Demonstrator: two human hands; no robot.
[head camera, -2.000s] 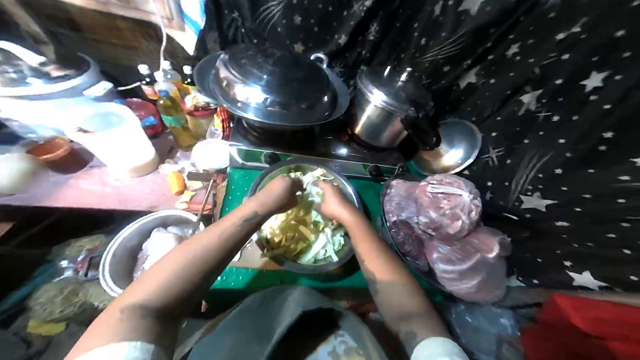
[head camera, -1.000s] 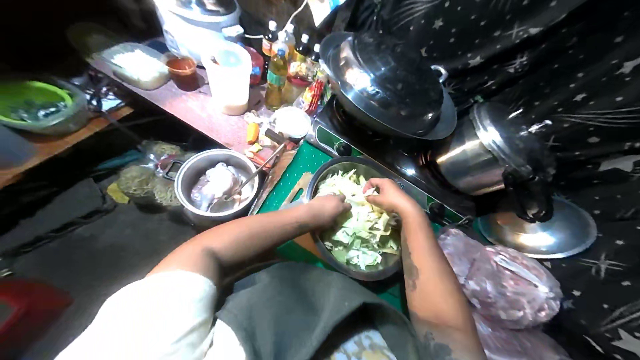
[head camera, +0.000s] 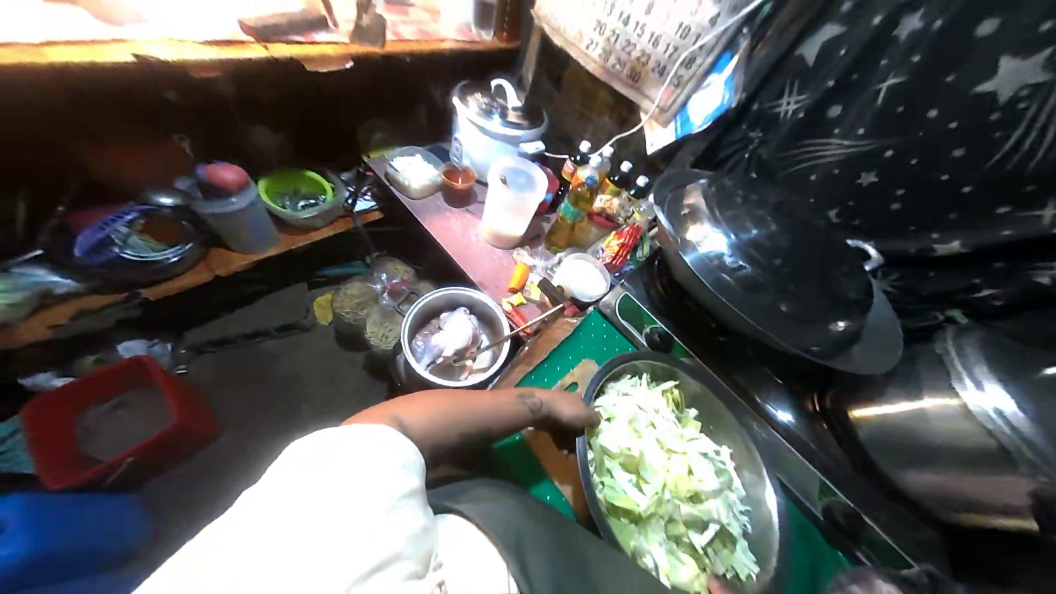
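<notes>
A round metal bowl (head camera: 767, 487) full of cut cabbage (head camera: 660, 478) stands on the green cloth (head camera: 528, 470), partly over a wooden cutting board (head camera: 554, 462). My left hand (head camera: 568, 410) grips the bowl's rim on its left side. Of my right hand (head camera: 719, 586) only a fingertip or so shows at the bowl's near edge, at the bottom of the view; its hold is hidden. Left of the bowl, a metal pot (head camera: 456, 337) contains pale raw meat (head camera: 452, 334) and a long-handled utensil (head camera: 524, 328).
Behind the bowl is a gas stove (head camera: 643, 318) bearing a large lidded wok (head camera: 767, 264) and a metal pressure cooker (head camera: 949, 429). Bottles (head camera: 575, 206), a plastic pitcher (head camera: 513, 202) and a rice cooker (head camera: 497, 128) stand on the side table. A red basin (head camera: 120, 421) lies at lower left.
Both hands were in the cabbage earlier; now my left hand is at the bowl's rim and my right is at its near edge. The view has swung far to the left.
</notes>
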